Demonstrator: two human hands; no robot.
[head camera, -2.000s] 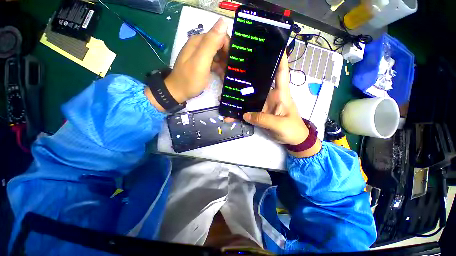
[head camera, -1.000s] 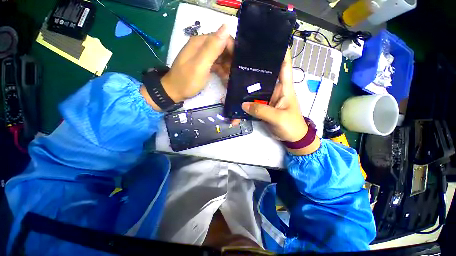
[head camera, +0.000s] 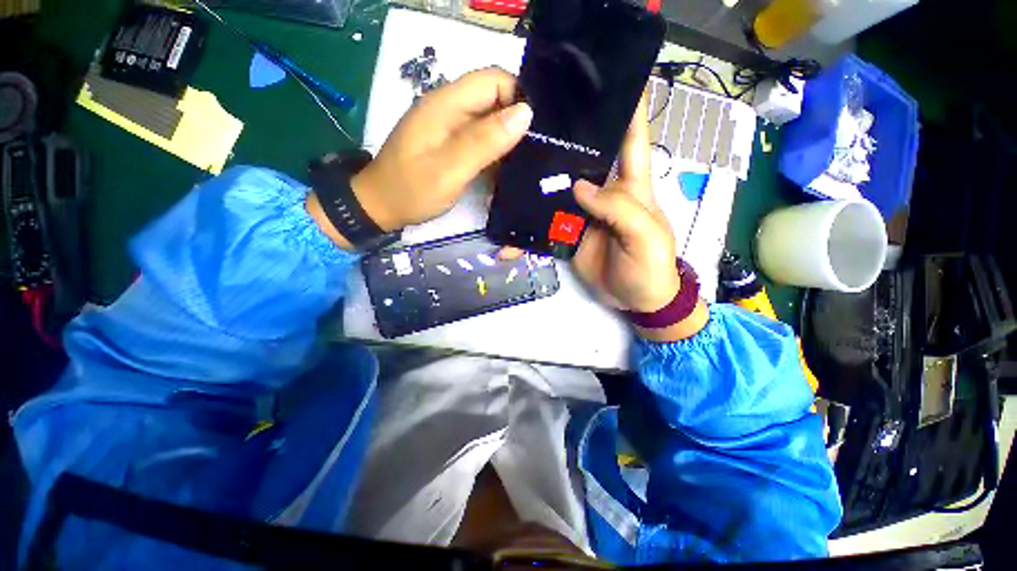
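Observation:
A black smartphone (head camera: 580, 100) is held up over the white pad, its top end near the upper picture edge. Its screen is mostly dark, with a short line of white text, a white patch and a red block low on the right. My right hand (head camera: 627, 229) grips the phone's right side and lower end, the thumb beside the red block. My left hand (head camera: 446, 151) is at the phone's left edge, thumb and fingers against it. An opened phone body (head camera: 463, 284) with small white, silver and orange spots lies on the pad below the phone.
Small dark modules (head camera: 422, 71) lie on the white pad (head camera: 602, 335). A battery (head camera: 156, 45), a blue pick (head camera: 265, 70) and a blue-handled screwdriver (head camera: 318, 84) are at the left. A white cup (head camera: 823, 245), blue bin (head camera: 853, 134) and yellow-black electric screwdriver (head camera: 749, 290) are at the right.
The green and red text list has gone from the screen, leaving one white line and a red block. My left thumb has come down to the phone's left edge, and my right thumb has lifted higher.

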